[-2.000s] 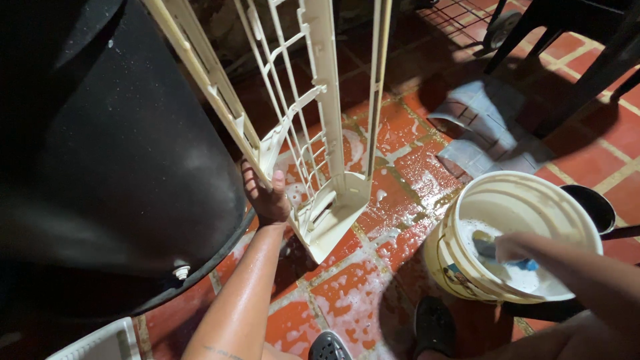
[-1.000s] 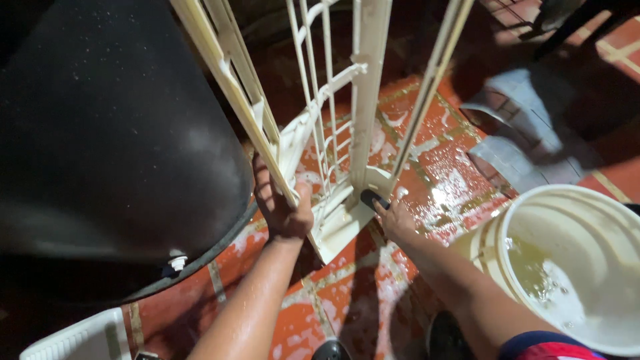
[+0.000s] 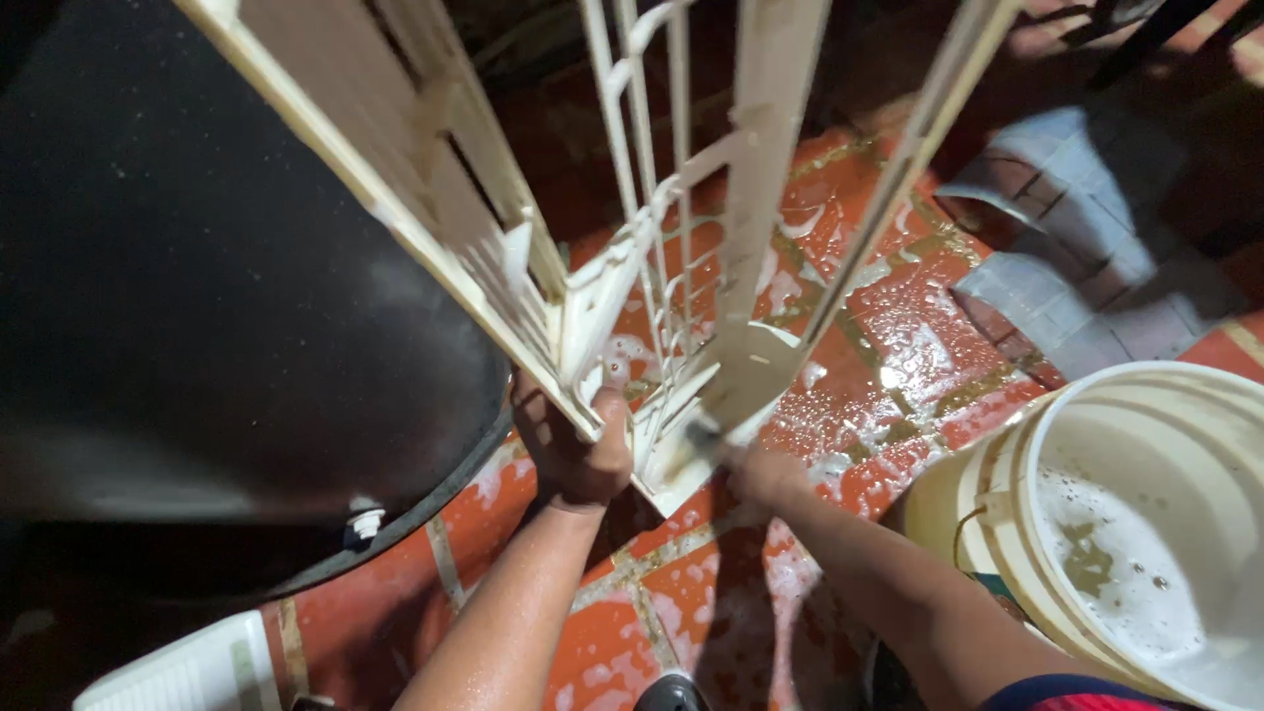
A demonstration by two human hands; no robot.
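Note:
A tall off-white plastic frame with slats and thin bars stands upright on wet, soapy red tiles. My left hand grips its lower left edge, thumb on the near side. Low inside the frame, at its base panel, my right hand holds a small dark scrubbing item, blurred, against the plastic. To the right is a cream plastic bucket with foamy water in it.
A large black rounded tank with a white fitting fills the left. A ribbed white plastic piece lies at lower left. Curved grey pieces lie on the tiles at right. A shoe tip shows at the bottom.
My right hand was over the bucket two seconds ago, then came to the frame's base, where it remains. My left hand keeps hold of the frame. The view has come closer to the frame.

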